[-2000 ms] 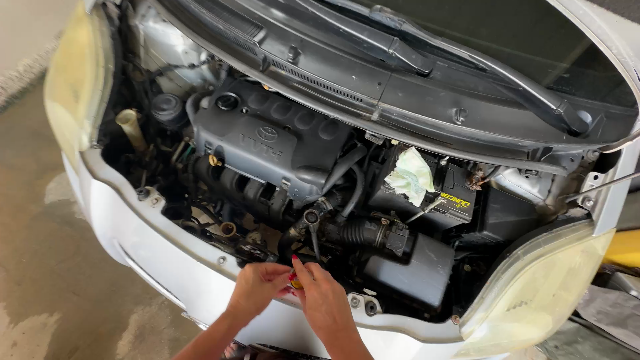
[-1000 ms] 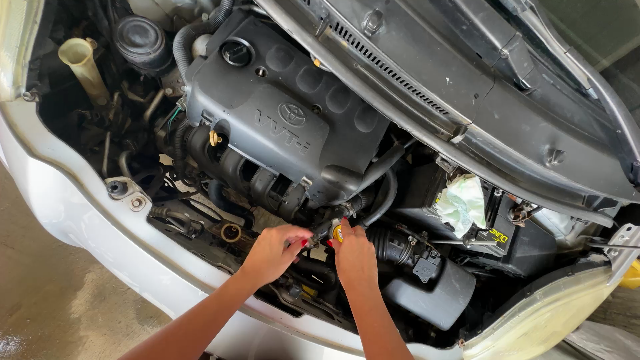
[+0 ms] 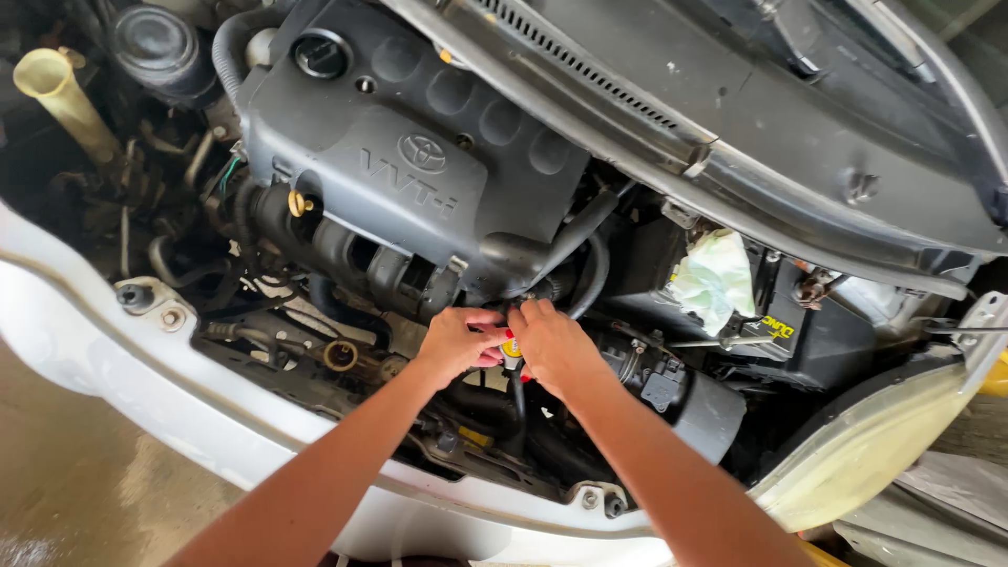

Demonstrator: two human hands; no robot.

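Both hands meet at a metal radiator cap with a yellow label, below the lower right corner of the grey plastic engine cover. My left hand has its fingertips on the cap's left side. From the right, my right hand curls around it, with a thumb low beside it. The fingers hide most of the cap and the fitting beneath it. A dark hose runs down just below the hands. To the left, a round open neck shows near the front crossmember.
A crumpled pale cloth lies on the car battery at the right. The air filter box sits right of my right hand. The yellow dipstick handle stands by the intake pipes. A white bumper borders the near side.
Two seconds ago both hands were together over the front edge of the engine bay; they have moved in to the fitting below the engine cover. The view has moved closer.
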